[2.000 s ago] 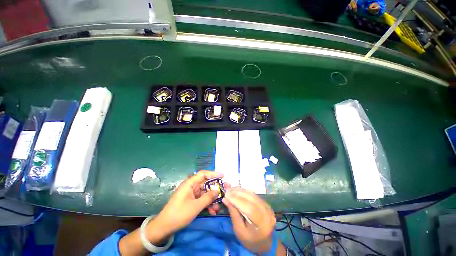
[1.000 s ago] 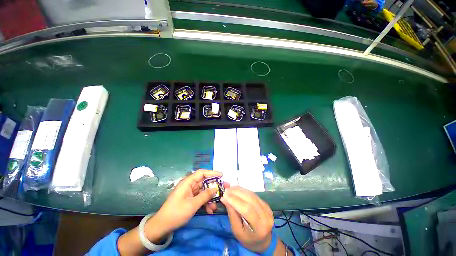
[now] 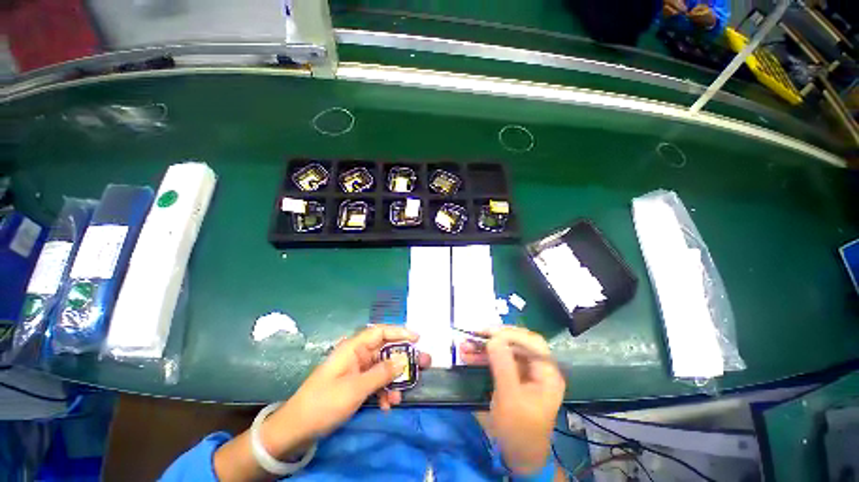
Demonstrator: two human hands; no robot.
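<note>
My left hand [image 3: 350,378] holds a small dark rounded-square housing [image 3: 400,365] with a shiny rim and a yellowish-white inside, its thumb on the face. My right hand [image 3: 521,386], slightly blurred, holds thin tweezers [image 3: 480,334] whose tip points left over the right white strip. Two white adhesive strips [image 3: 429,292] stand side by side in front of me, with a blue lined patch [image 3: 387,309] beside them. I cannot tell whether a piece is at the tweezer tip.
A black tray [image 3: 396,237] behind the strips holds several housings. A tilted black box [image 3: 614,282] with white pieces is right of them. Bagged white strips [image 3: 680,287] lie far right. A long white pack [image 3: 155,268] and blue bagged packs [image 3: 98,259] lie left. Another person's hands [image 3: 699,13] show at the top right.
My right hand with the tweezers has moved right, away from the housing, to over the right white strip. My left hand still holds the housing, now turned more upright.
</note>
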